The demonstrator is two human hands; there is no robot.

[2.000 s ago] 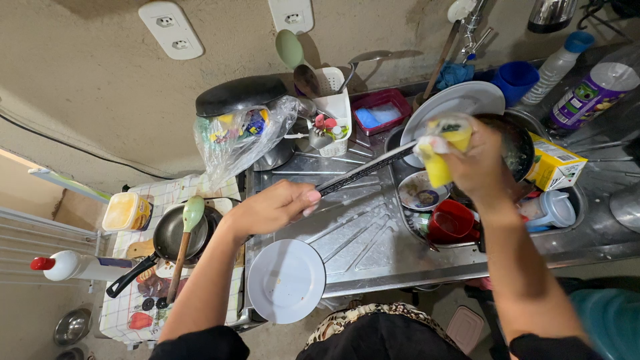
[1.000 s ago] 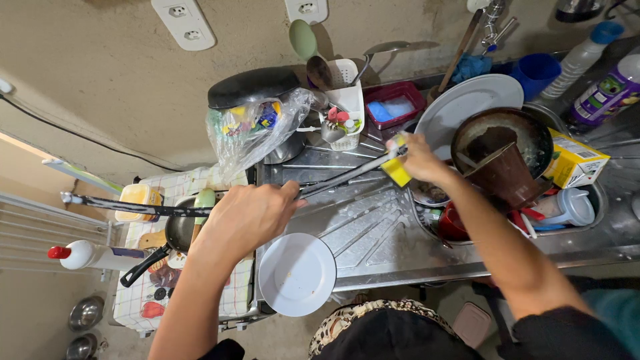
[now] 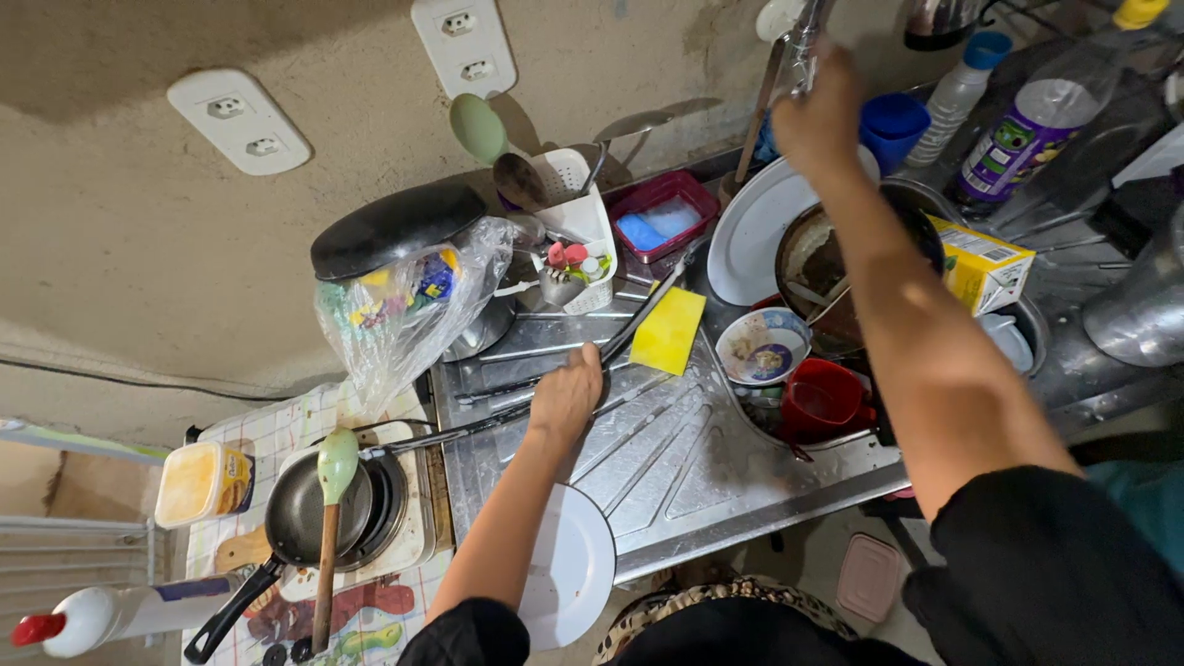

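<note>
My left hand (image 3: 566, 393) is closed around a long dark strip (image 3: 462, 430) with wet, whitish patches. The strip runs from above the frying pan on the left to the sink's drainboard. A yellow sponge cloth (image 3: 668, 330) lies flat on the drainboard beside the strip's right end. My right hand (image 3: 819, 116) is raised at the metal faucet (image 3: 803, 55) by the wall, blurred; whether its fingers grip the faucet cannot be told. Below that arm, the sink basin holds a red cup (image 3: 826, 398), a dirty bowl (image 3: 764, 347) and a brown-stained pan (image 3: 814, 250).
A white plate (image 3: 566, 564) sits at the drainboard's front left. Behind are a cutlery basket (image 3: 587, 222), a dark red soap tray (image 3: 664, 215) and a bagged bundle (image 3: 412, 296). A frying pan (image 3: 314, 509) with a spoon across it stands left. Bottles (image 3: 1027, 139) and a blue cup (image 3: 893, 129) stand right.
My right hand has let go of the yellow cloth, which was on the strip, and moved up to the faucet. The strip now lies lower at its left end, still in my left hand.
</note>
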